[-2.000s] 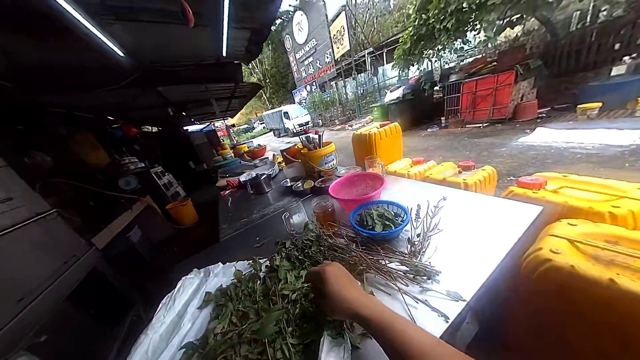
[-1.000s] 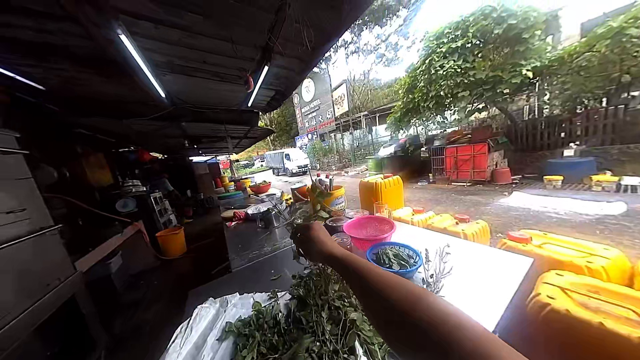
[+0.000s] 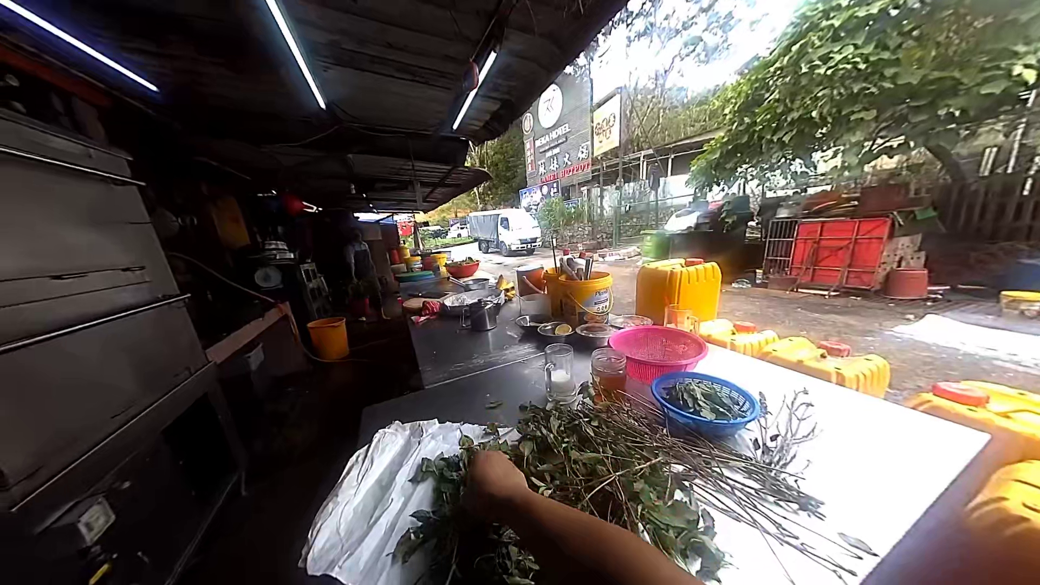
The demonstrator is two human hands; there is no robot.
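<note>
A heap of leafy green herb stems (image 3: 601, 479) lies on the table, partly over a crumpled white plastic sheet or sack (image 3: 378, 487). My right hand (image 3: 494, 481) reaches into the left part of the heap; its fingers are hidden, so a hold on the stems cannot be made out. Thin, mostly bare stems (image 3: 747, 487) spread to the right of the heap. A blue plastic basket (image 3: 705, 426) holds loose green leaves (image 3: 703, 400), just behind those stems. My left hand is not in view.
Behind the heap stand a glass mug (image 3: 560, 375), a glass jar with amber liquid (image 3: 608, 375), a pink plastic basket (image 3: 660, 349), small metal bowls (image 3: 595, 331) and a yellow bucket of utensils (image 3: 587, 296). Yellow jerrycans (image 3: 821, 366) line the table's right side.
One second ago my right hand was raised near the utensil bucket, with leafy stems at it; now it is down in the heap's left part. The view has shifted.
</note>
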